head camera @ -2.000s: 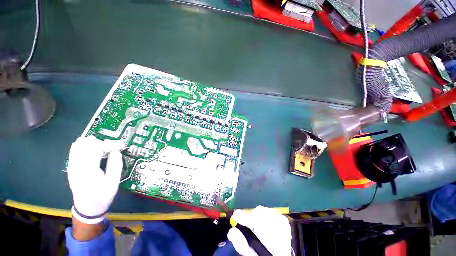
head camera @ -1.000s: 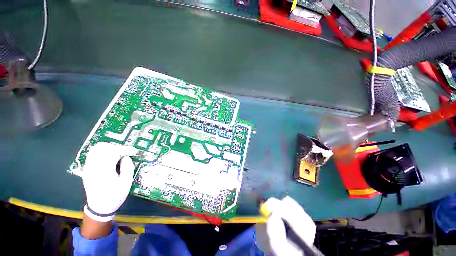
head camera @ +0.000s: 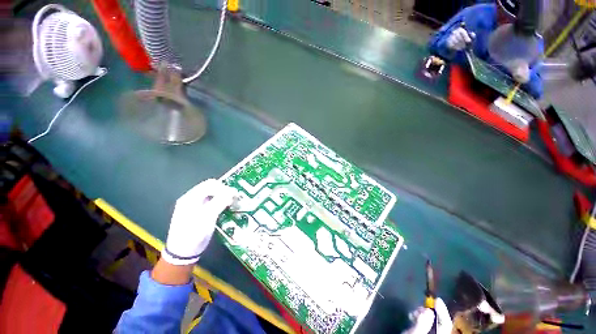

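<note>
A large green circuit board [head camera: 314,228] with white solder areas lies on the bench, over a red carrier whose edge shows along its near side. My left hand [head camera: 196,218], in a white glove, is at the board's left edge; whether the fingers grip it is unclear. My right hand [head camera: 432,318], also gloved and cut off by the bottom edge, holds a soldering iron [head camera: 429,284] upright in view, its tip off the board to the right. The iron stand [head camera: 476,306] is just right of that hand, blurred.
A clear-grey fume hood [head camera: 163,116] stands behind left, another hood [head camera: 536,293] at lower right. A white fan [head camera: 68,47] with a cord is far left. Across the line, a person in blue works over a red carrier [head camera: 483,107]. Yellow tape [head camera: 131,220] marks the bench edge.
The view has swung left, bringing in the fan, hood and other person. The right hand with the iron has moved off the board's corner toward the stand. The left hand stays at the board's left edge.
</note>
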